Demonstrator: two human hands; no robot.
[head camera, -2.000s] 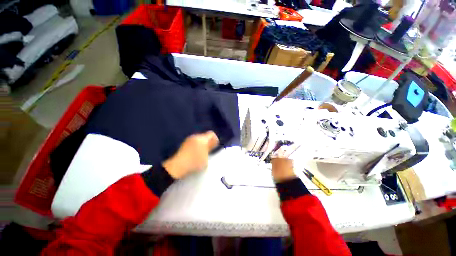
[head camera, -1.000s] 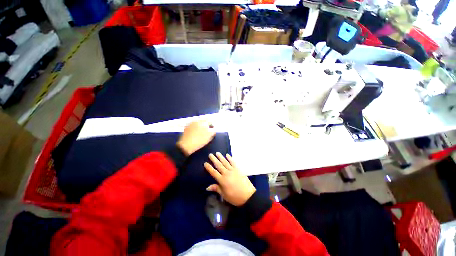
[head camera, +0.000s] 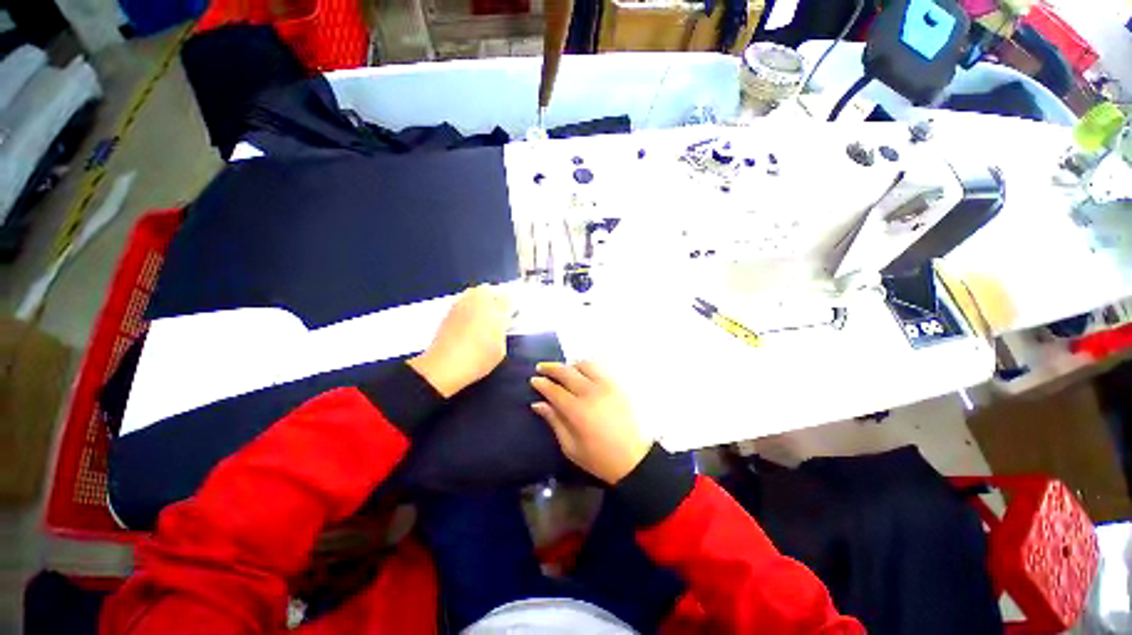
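A dark fabric panel (head camera: 497, 422) lies along the front edge of the white machine table, its end near the middle. My left hand (head camera: 469, 337) is closed on its upper edge, fingertips hidden. My right hand (head camera: 593, 416) lies on the panel's right end, fingers partly spread; whether it pinches the cloth is unclear. A second dark panel (head camera: 348, 230) lies flat behind, left of the sewing machine (head camera: 732, 211). The needle area is just beyond my left hand.
Yellow thread snips (head camera: 727, 323) lie on the table right of my hands. A red crate (head camera: 99, 372) stands at the left. A red stool (head camera: 1049, 552) and dark cloth (head camera: 869, 533) are at the lower right. A pale blue trough (head camera: 422, 99) runs behind the machine.
Since two seconds ago, my hands have moved from near the needle towards the front edge, and a dark panel now lies there. Since one second ago, the panel's right end has been drawn into folds.
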